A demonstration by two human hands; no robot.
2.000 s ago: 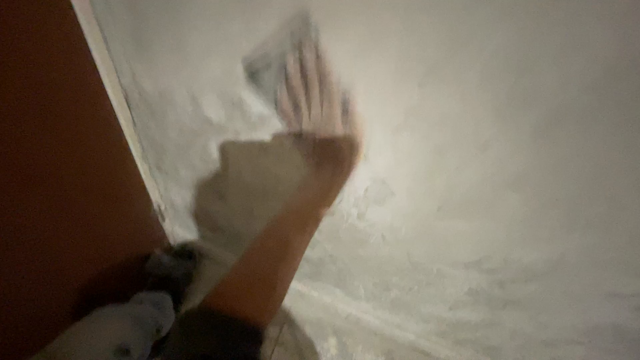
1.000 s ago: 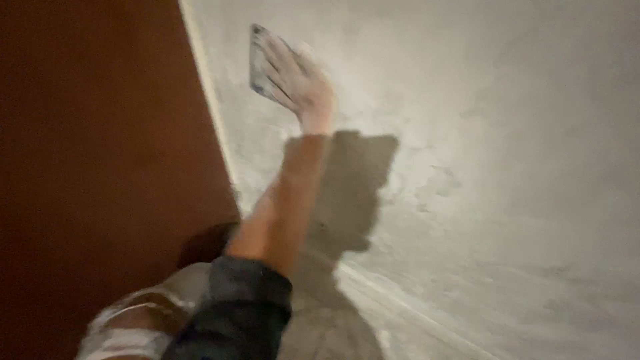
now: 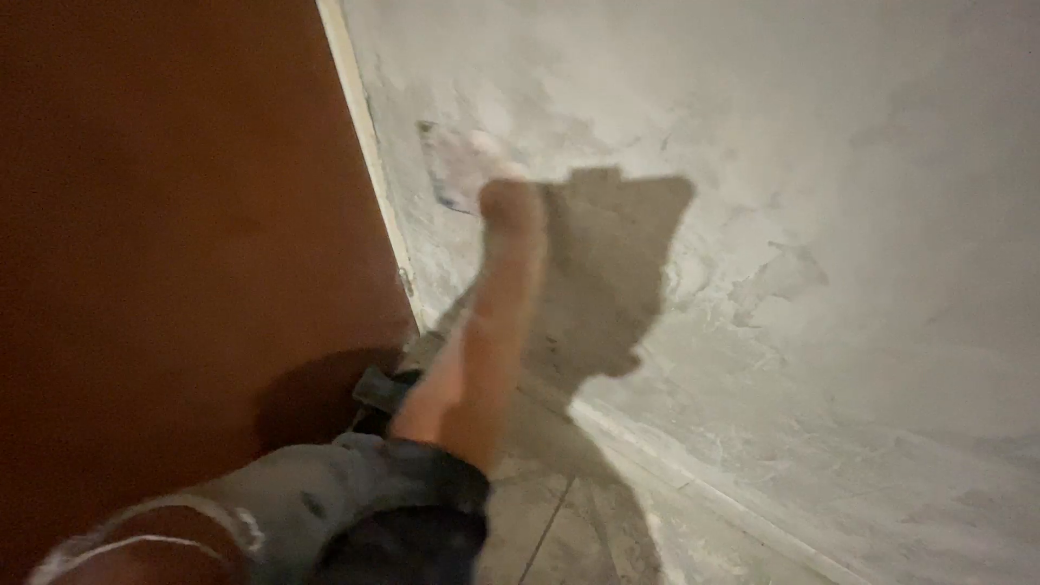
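My left hand (image 3: 491, 162), badly blurred, lies over a thin, flat rectangular tool (image 3: 447, 191) and holds it against the grey plastered wall (image 3: 812, 162). The tool's left edge and corners show beyond the fingers, close to the pale trim (image 3: 370, 154); its exact kind cannot be told. My bare forearm (image 3: 500, 325) reaches up from a dark sleeve (image 3: 414, 504). A large shadow (image 3: 609, 260) falls on the wall just right of the wrist. My right hand is out of view.
A reddish-brown panel (image 3: 179, 203) rises along the left side. Below the wall runs a pale skirting strip (image 3: 715, 496) above floor tiles (image 3: 544, 504). My bent leg in torn jeans (image 3: 292, 487) is at the lower left, near a dark object (image 3: 382, 390) in the corner.
Since one second ago my left hand and the flat tool have moved lower on the wall and nearer the pale trim. The view has shifted, showing more of the brown panel than at two seconds ago.
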